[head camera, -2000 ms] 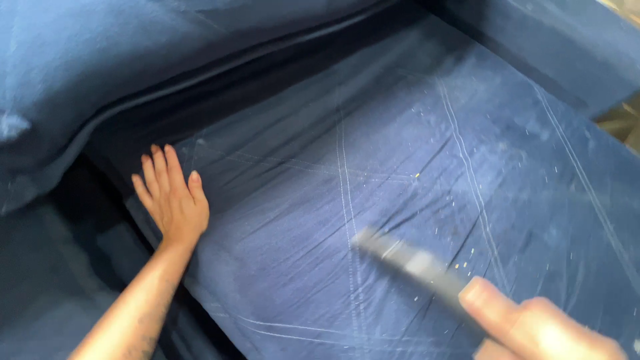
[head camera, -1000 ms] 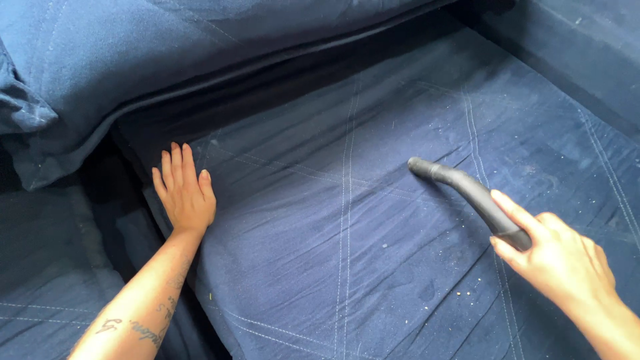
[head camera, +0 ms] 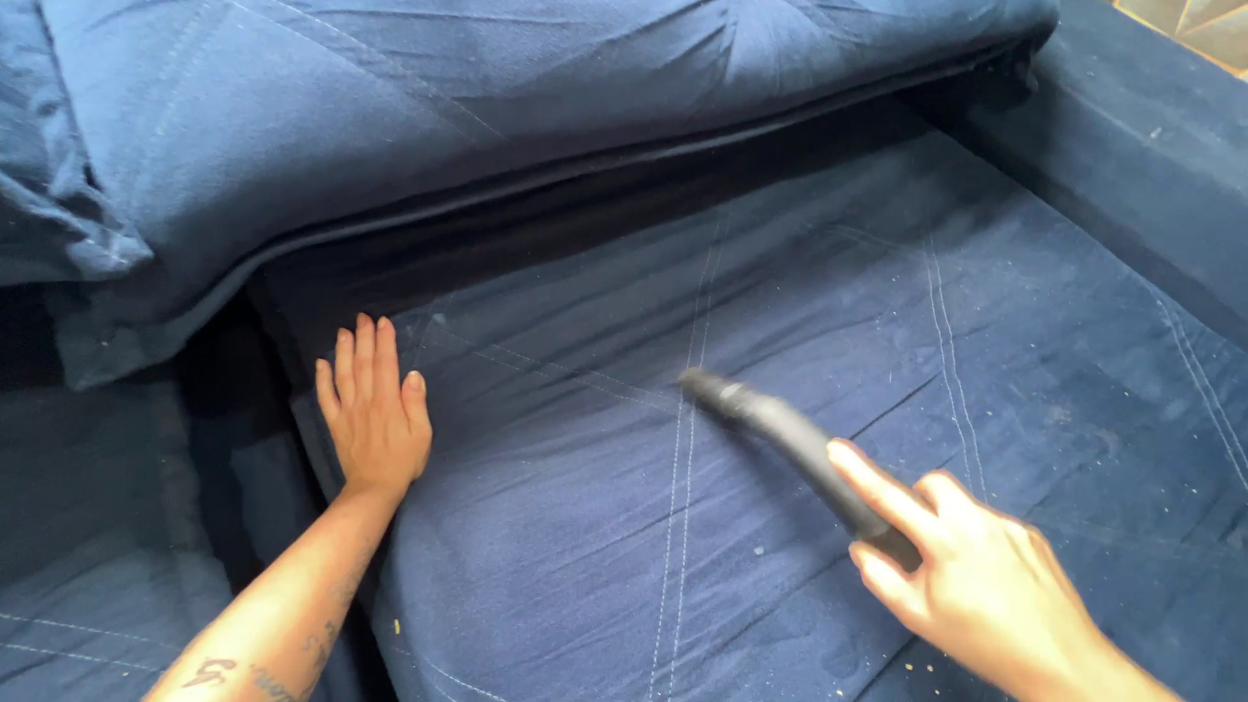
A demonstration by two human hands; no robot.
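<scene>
My right hand grips a curved black vacuum cleaner wand at its near end. The wand's open tip is at the double stitching on a dark blue fabric seat cushion, near the cushion's middle; whether it presses on the cloth cannot be told. My left hand lies flat with fingers apart on the left edge of the same cushion and holds nothing. Small pale crumbs and specks are scattered over the fabric, mostly to the right and near the bottom.
A large blue back cushion leans over the rear of the seat. A dark gap parts this seat from another blue seat section at the left. The sofa's armrest rises along the right, with patterned floor beyond it.
The wand in my right hand has moved left across the cushion since one second ago. My left hand stays on the cushion's left edge.
</scene>
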